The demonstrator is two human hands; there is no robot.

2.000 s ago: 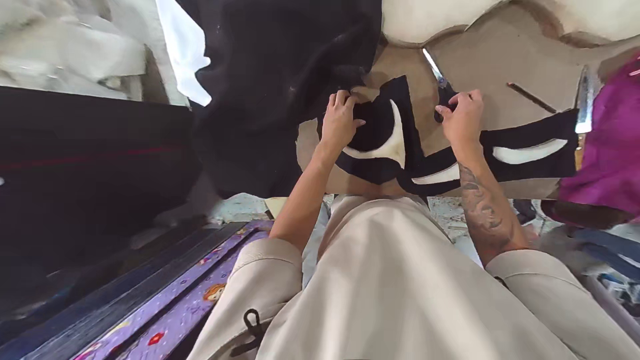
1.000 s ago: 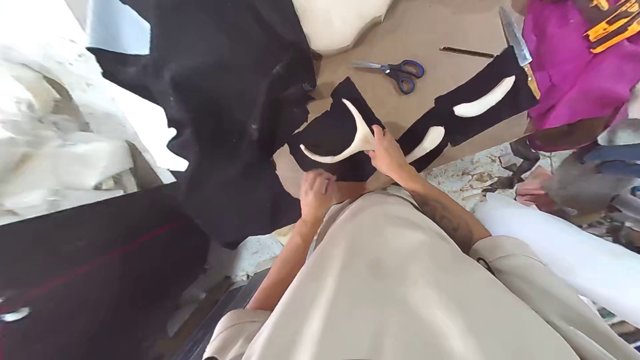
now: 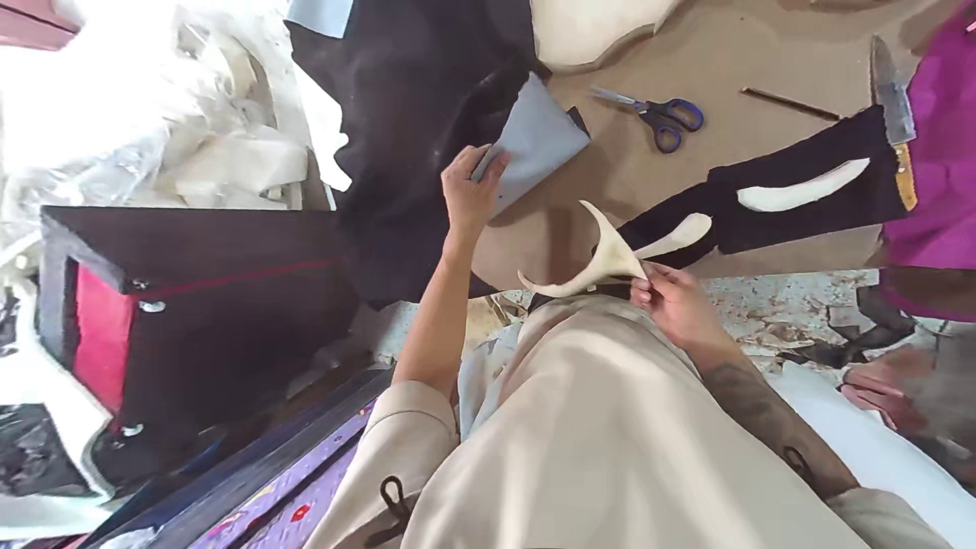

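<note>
My left hand (image 3: 474, 183) grips the edge of a piece of dark sheet material, turned over so its grey-blue underside (image 3: 537, 137) shows. My right hand (image 3: 675, 301) pinches the stem of a cream, Y-shaped cut piece (image 3: 606, 263) just above the table's near edge. Partly behind it, a narrow cream piece (image 3: 679, 236) lies on a black strip (image 3: 732, 217). A curved white piece (image 3: 801, 191) rests farther right on that strip. Scissors with blue and black handles (image 3: 659, 118) lie on the brown work surface (image 3: 732, 57), beyond both hands.
A large dark sheet (image 3: 412, 114) covers the table's left part. A pencil-like stick (image 3: 791, 104) and a wooden-handled knife (image 3: 894, 107) lie at the right, beside magenta material (image 3: 945, 160). A cream piece (image 3: 598, 30) is at the far edge. A dark box-like object (image 3: 236, 305) stands left.
My right hand has lifted the Y-shaped piece off the black material. My left hand has moved away and folded that material over, showing its grey-blue side. The scissors, under my right hand earlier, lie released.
</note>
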